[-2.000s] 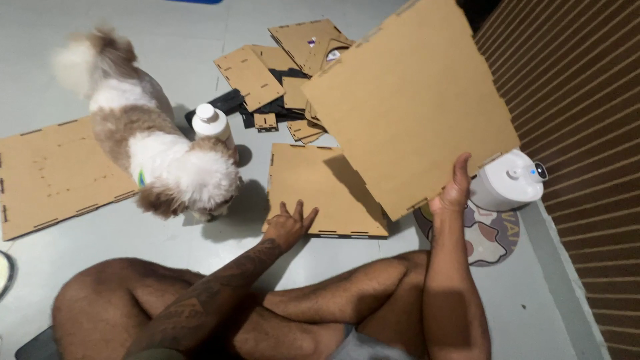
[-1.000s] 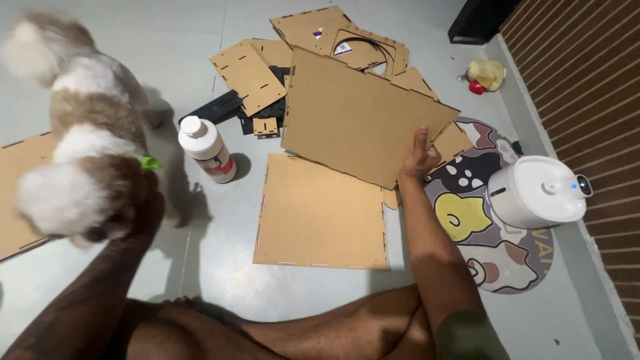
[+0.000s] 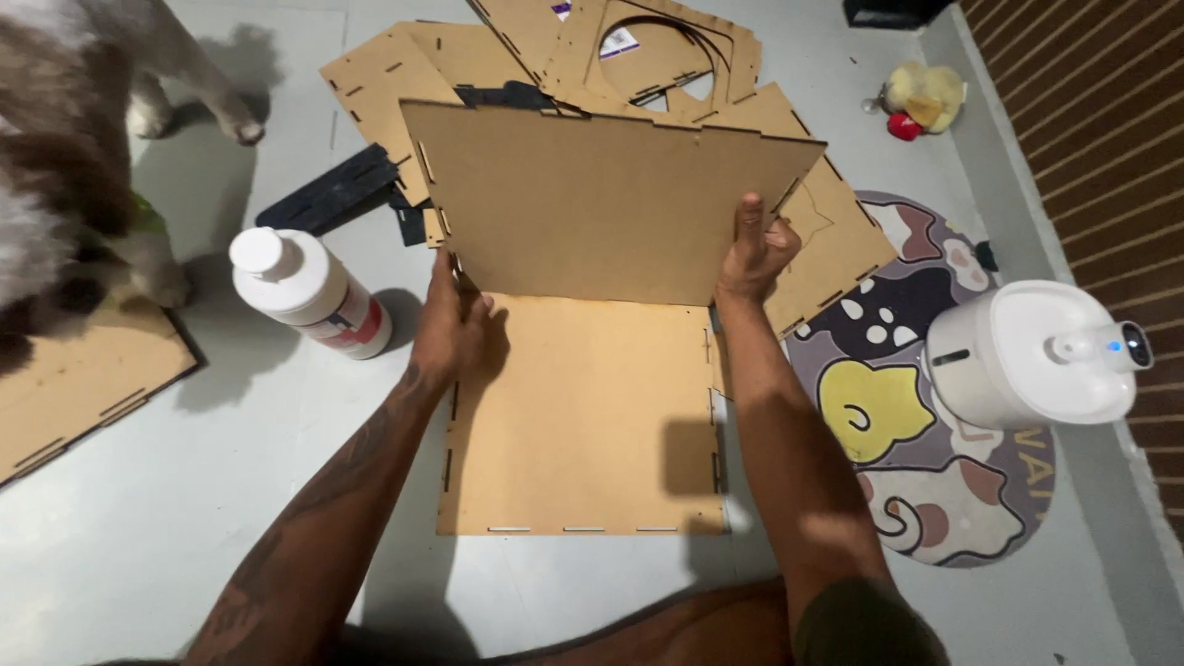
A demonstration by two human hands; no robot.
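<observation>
A slotted fiberboard panel (image 3: 592, 425) lies flat on the floor in front of me. A second panel (image 3: 610, 203) stands up at its far edge, tilted, its lower edge at or near the flat one. My right hand (image 3: 757, 250) grips the raised panel by its right edge, thumb on the near face. At the lower left corner, my left hand (image 3: 451, 319) touches the panels, some fingers hidden behind the edge; how firmly it holds them is unclear. Left of that hand stands a white bottle (image 3: 310, 291) with a label.
More fiberboard pieces (image 3: 832, 222) and black strips (image 3: 328, 190) lie beyond the raised panel. A dog (image 3: 83, 139) stands at the left by another board (image 3: 83, 398). On the right are a cat-patterned mat (image 3: 934, 499), a white pet water fountain (image 3: 1027, 361) and a yellow plush toy (image 3: 925, 97).
The panel in my right hand has come down from high at the right to stand over the flat panel's far edge. My left hand has gone from the dog to the panels' left corner.
</observation>
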